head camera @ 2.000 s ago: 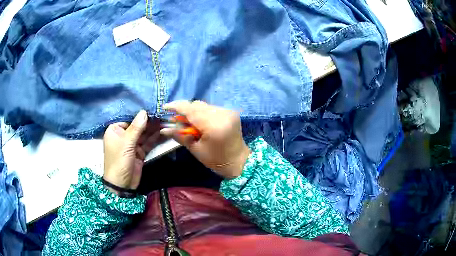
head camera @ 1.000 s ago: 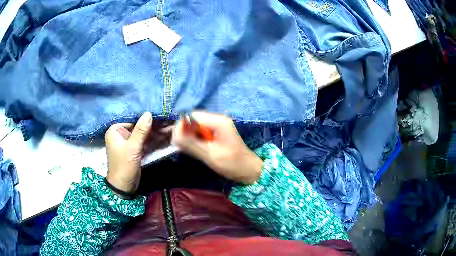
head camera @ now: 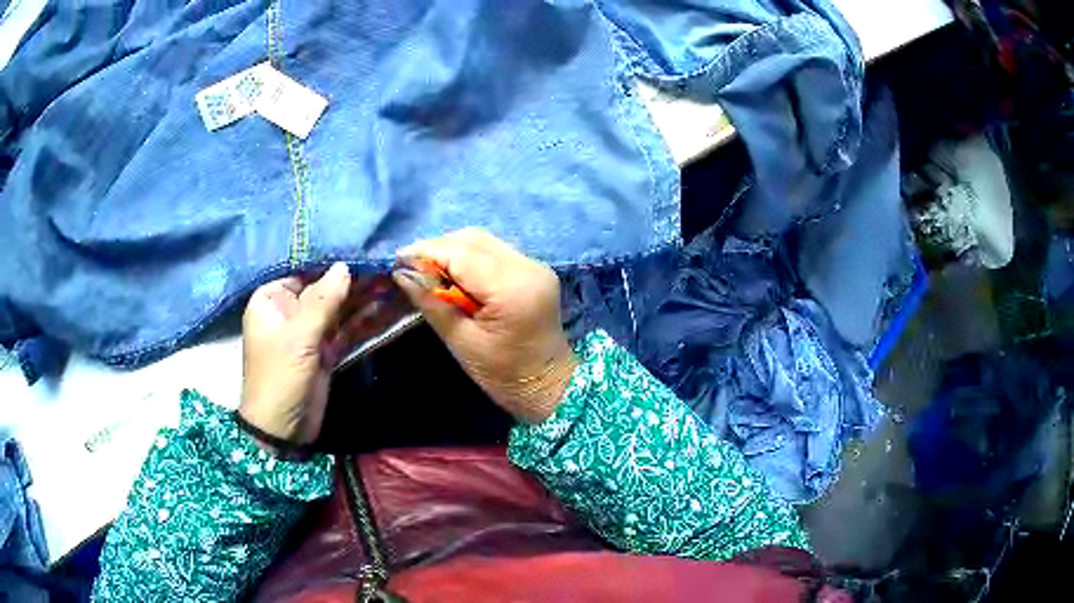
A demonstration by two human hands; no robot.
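A blue denim shirt (head camera: 471,153) lies spread in front of me, its dark curved hem (head camera: 224,309) towards me. Two white care labels (head camera: 262,99) lie beside the yellowish side seam (head camera: 297,194). My left hand (head camera: 286,348) pinches the hem just by the seam, thumb on top, its other fingers partly under the cloth. My right hand (head camera: 489,312) is at the hem to the right of it, closed around orange thread snips (head camera: 443,286). The snips' blades are mostly hidden by the fingers. No loose thread can be made out.
The white worktable (head camera: 153,395) shows at the left. A second denim shirt (head camera: 783,100) hangs over the table's edge at the upper right. Crumpled denim (head camera: 766,377) lies below at the right, by a bright blue rim (head camera: 901,318). A pale object (head camera: 983,200) is further right.
The shirt, seam and labels have shifted left in view. My right hand with the snips moved right, then back slightly left, and is now sharper. My left hand still holds the hem.
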